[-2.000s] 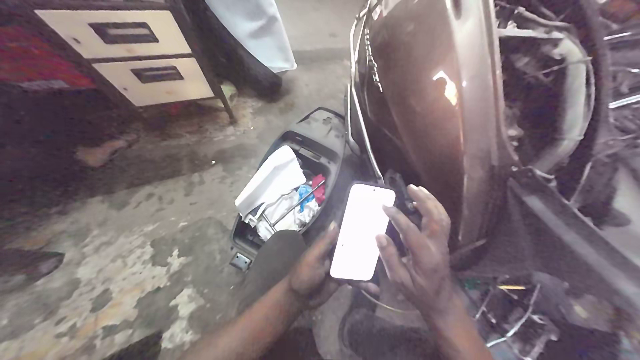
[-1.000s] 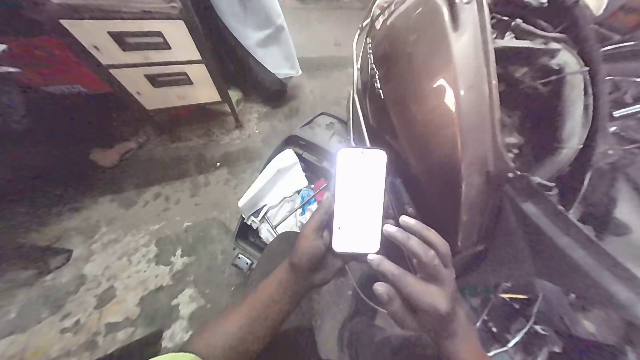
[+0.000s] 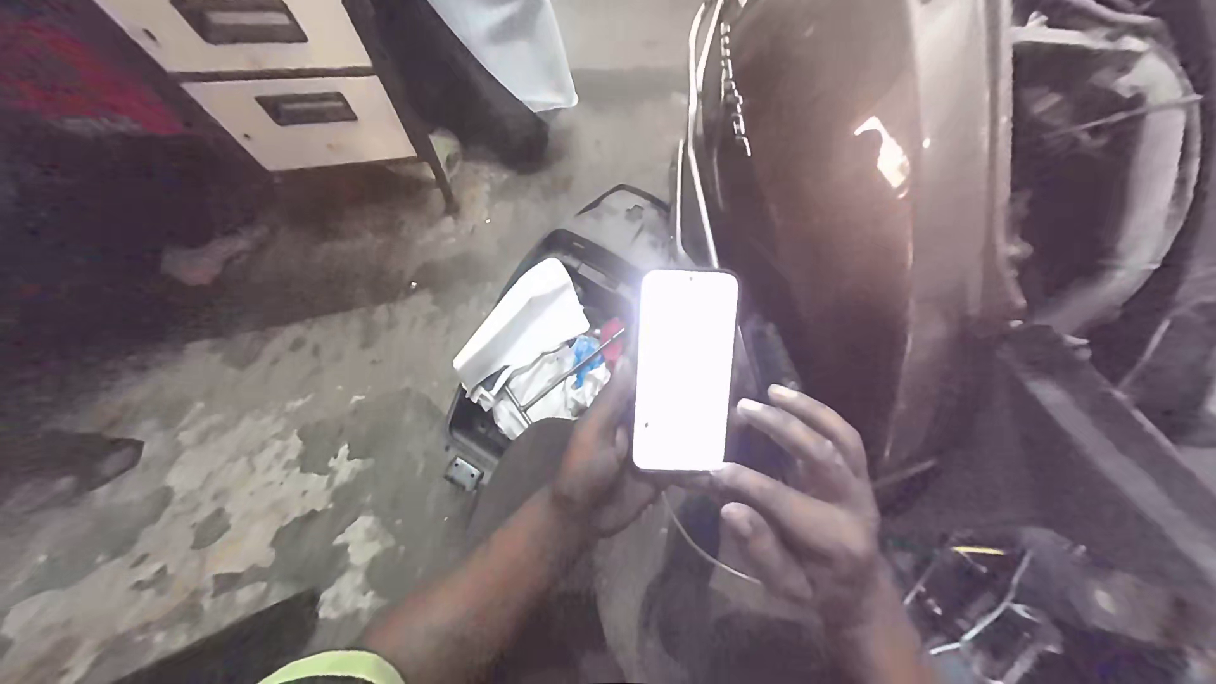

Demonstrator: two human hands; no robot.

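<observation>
A smartphone (image 3: 684,370) with a glaring white screen stands upright in my left hand (image 3: 603,456), which grips its left side and lower back. My right hand (image 3: 817,503) is at the phone's lower right, fingers spread, with a fingertip at the bottom edge; whether it touches cannot be told. Behind the phone lies a dark open plastic bin or compartment (image 3: 475,423) holding a white sheet-like item (image 3: 527,323), a metal rod (image 3: 570,370), and blue and red bits. To the right rises a glossy brown scooter body panel (image 3: 817,190).
A cabinet with two pale drawers (image 3: 313,123) stands at the upper left on the stained concrete floor (image 3: 256,475). Exposed vehicle parts (image 3: 1102,190) are at the right, a dark beam (image 3: 1121,446) slants below them, and loose wires (image 3: 997,608) lie at the lower right.
The right hand's fingers, over the screen's right side two seconds ago, have moved off to its lower right. The phone is held more upright, and its screen looks brighter.
</observation>
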